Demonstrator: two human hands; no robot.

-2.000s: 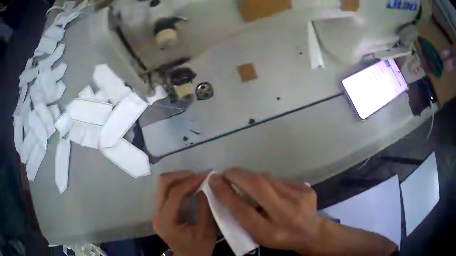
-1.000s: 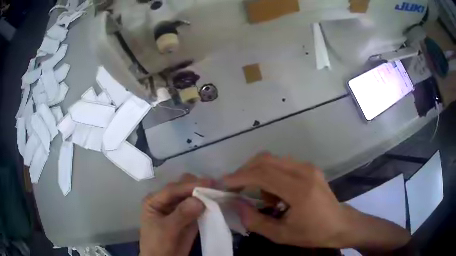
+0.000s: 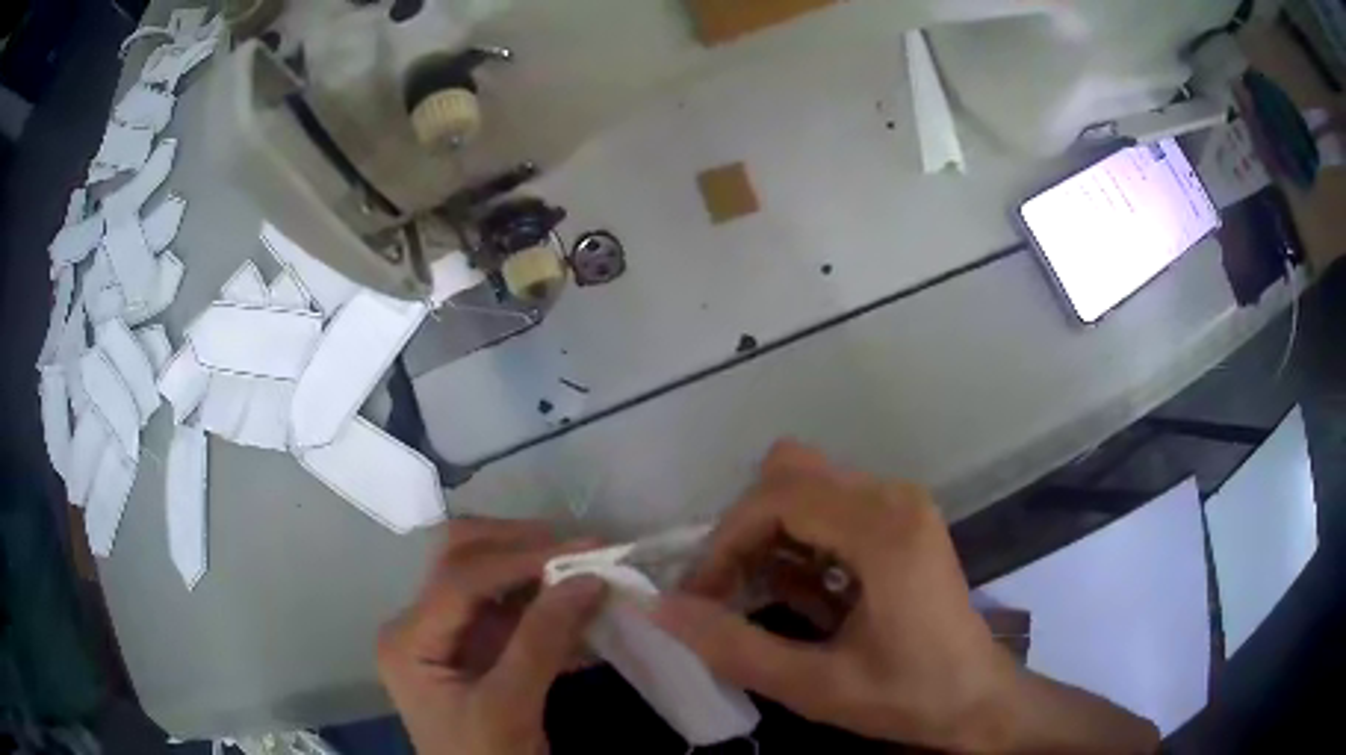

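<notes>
A folded white fabric piece (image 3: 672,671) is held at the table's front edge, its lower end hanging down towards me. My left hand (image 3: 495,627) pinches its upper left corner between thumb and fingers. My right hand (image 3: 849,590) grips its upper right side; a dark rod-like tool (image 3: 805,572) with a light end shows among the right fingers. Part of the fabric is hidden by my fingers. A pile of white pointed pieces (image 3: 251,339) lies fanned at the left of the table.
The cream sewing machine head (image 3: 332,177) stands beyond my hands, with a small round metal disc (image 3: 598,257) on its bed. A lit phone (image 3: 1122,229) lies at the right. White sheets (image 3: 1129,612) are at the lower right, beside the table edge.
Both hands stay on the white piece and have shifted; its lower end now slants to the right instead of hanging straight down. The whole view has also moved slightly.
</notes>
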